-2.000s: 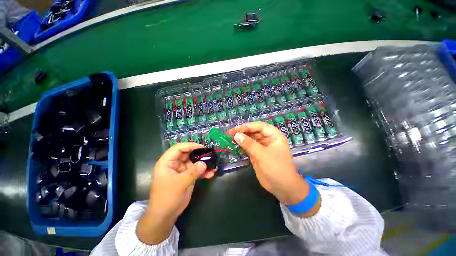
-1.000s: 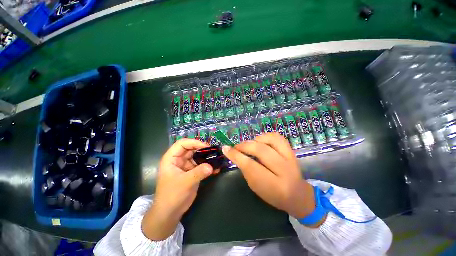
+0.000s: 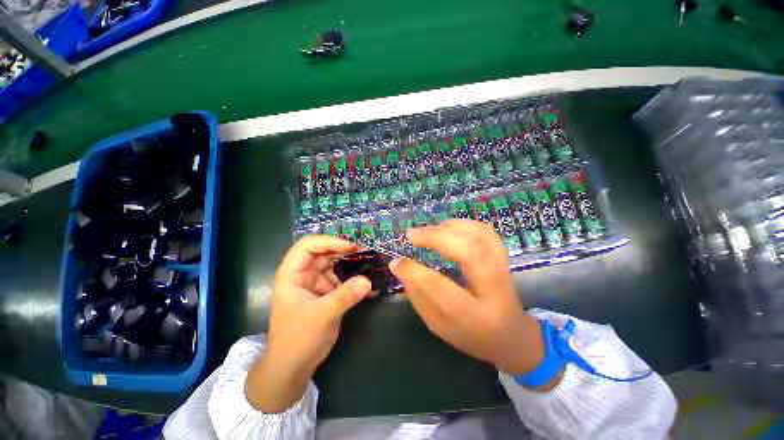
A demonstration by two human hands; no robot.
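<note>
My left hand point(image 3: 308, 296) holds a glossy black housing point(image 3: 357, 269) between thumb and fingers, above the mat at the near edge of the tray. My right hand point(image 3: 468, 288) pinches a circuit board point(image 3: 387, 251), seen nearly edge-on, with its left end at the housing. Red wire shows at the housing's opening. Whether the board's end is inside the housing cannot be told. The clear blister tray point(image 3: 606, 247) holds two rows of green boards behind my hands.
A blue bin point(image 3: 209, 249) full of black housings stands at the left. A stack of clear empty trays point(image 3: 726, 223) is at the right. Beyond the pale rail point(image 3: 413, 100), the green belt point(image 3: 481, 43) carries several part-built units point(image 3: 325, 43). More blue bins point(image 3: 107, 34) are at the upper left.
The board has turned from showing its green face to nearly edge-on, and its end has come to the housing. My right hand has turned over it. The units on the belt have moved left.
</note>
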